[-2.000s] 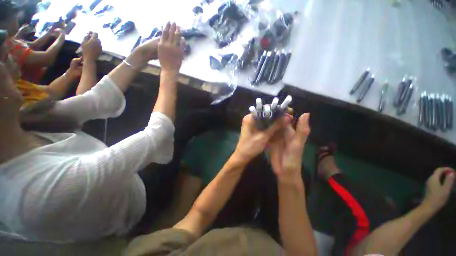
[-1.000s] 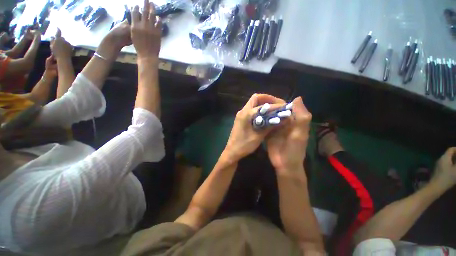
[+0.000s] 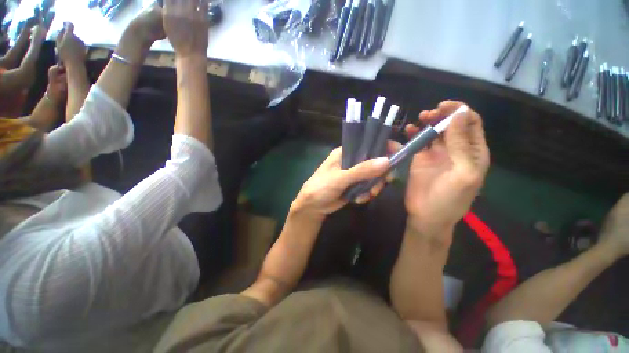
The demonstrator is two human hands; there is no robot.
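Observation:
My left hand (image 3: 338, 180) holds a fan of several black rods (image 3: 361, 141) with white ends pointing up, above my lap. One black rod (image 3: 412, 148) slants up to the right, under my left thumb. My right hand (image 3: 448, 162) has its thumb and fingertips closed on the white end of this slanted rod. Its other fingers are bent. The lower ends of the fanned rods are hidden by my left hand.
The white table (image 3: 448, 41) runs across the top. Black rods (image 3: 363, 27) lie near its edge, with clear plastic (image 3: 288, 72) left of them and more rods (image 3: 612, 93) at the right. A person in white (image 3: 90, 258) sits left; another person's arm (image 3: 572, 283) is right.
The bunched rods are now spread into an upright fan in my left hand. My right hand has moved right and up, holding one rod's white end. The view has shifted, and the table sits higher.

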